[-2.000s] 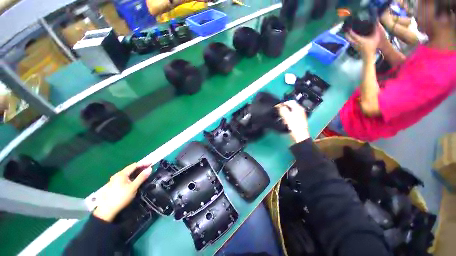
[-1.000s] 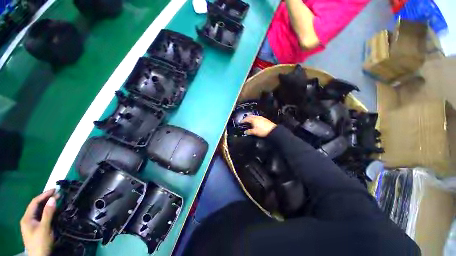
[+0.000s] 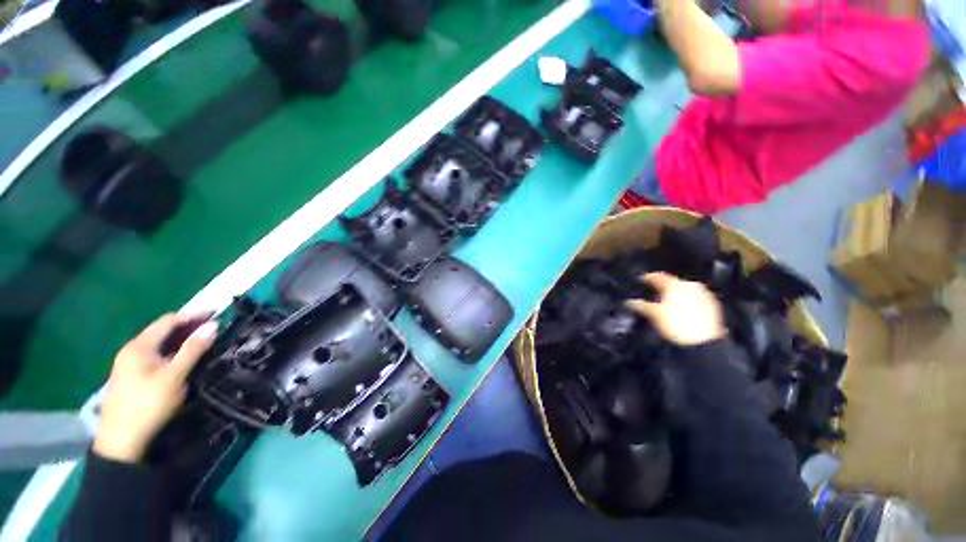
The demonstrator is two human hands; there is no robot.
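Note:
My right hand [image 3: 686, 309] is over the black shells heaped in the round bin [image 3: 535, 365]; its fingers are spread at a dark shell [image 3: 609, 323], and I cannot tell whether it grips it. My left hand [image 3: 154, 376] is at the bench's left, thumb and fingers curled at the edge of a black housing shell [image 3: 238, 371]. Open shells [image 3: 339, 344] with ribs and posts lie beside it, one [image 3: 392, 413] nearer the bench edge. Two smooth outer covers [image 3: 459, 307] lie closed side up. More open shells [image 3: 455, 180] lie in a row behind them.
Rounder black units [image 3: 122, 178] stand on the green belt [image 3: 233, 148] beyond the white rail [image 3: 371, 169]. A small white object [image 3: 553, 71] and two shells [image 3: 583, 125] lie farther along the bench. A person in pink [image 3: 805, 95] is at the right, with cardboard boxes [image 3: 895, 249] on the floor.
My right hand has moved from the bench shells into the round bin, and since one second ago a little deeper over the heap. My left hand stays by the same shells. The view has turned.

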